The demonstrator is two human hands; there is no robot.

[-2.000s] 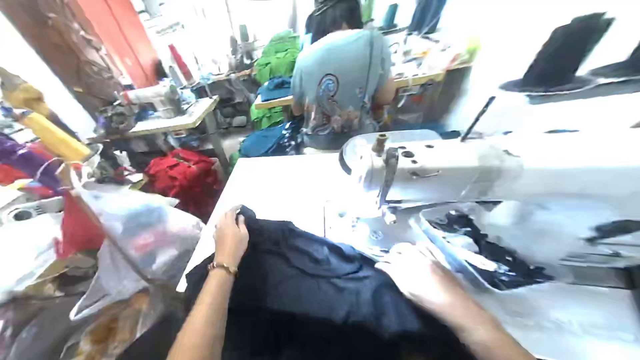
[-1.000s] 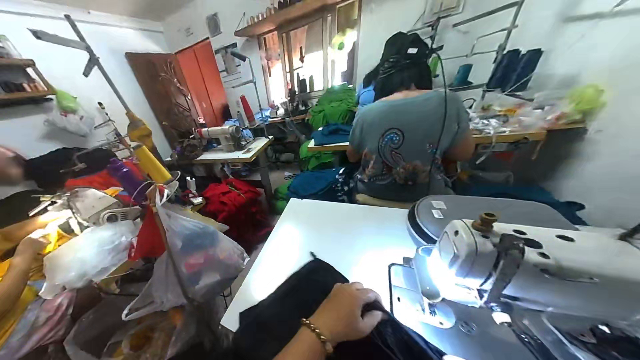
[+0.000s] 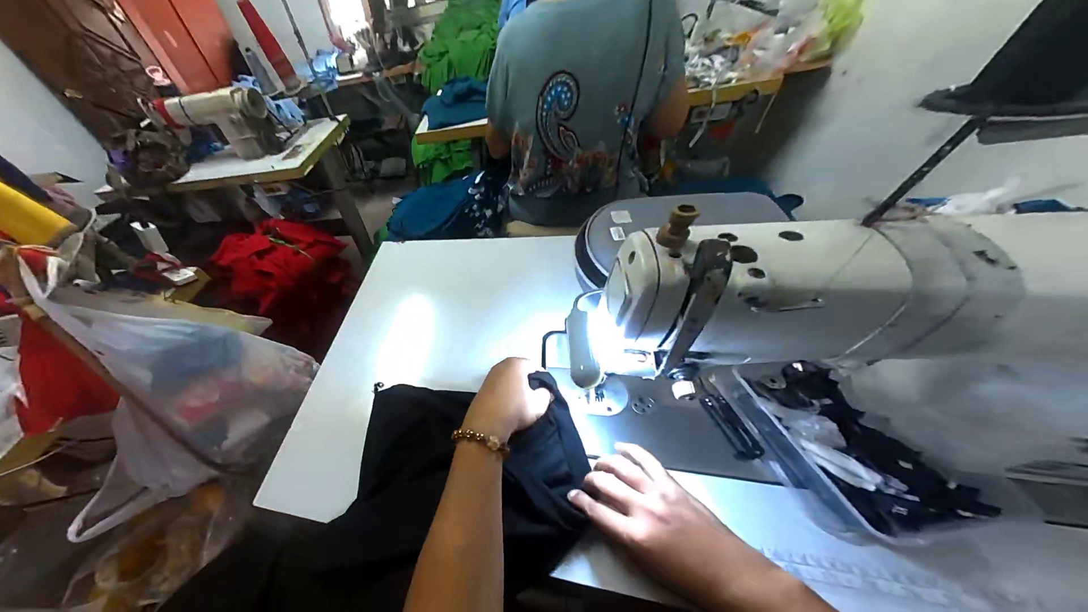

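Black fabric lies over the near edge of a white sewing table and hangs down toward me. My left hand, with a beaded bracelet at its wrist, grips the fabric's upper edge, just left of the needle area. My right hand rests at the fabric's right edge, fingers slightly spread, its fingertips touching the cloth and the table. Above and to the right stands an industrial sewing machine, its lamp lit over the needle plate. The hidden underside of the fabric cannot be seen.
Right of the needle plate sits a clear plastic tray with black and white scraps. A plastic bag hangs at the left, near a red fabric pile. A person sits beyond the table. Another sewing machine stands back left.
My right hand, out of view one second ago, is now at the fabric's right edge. The black fabric lies closer to the needle area than two seconds ago. The view has tilted down.
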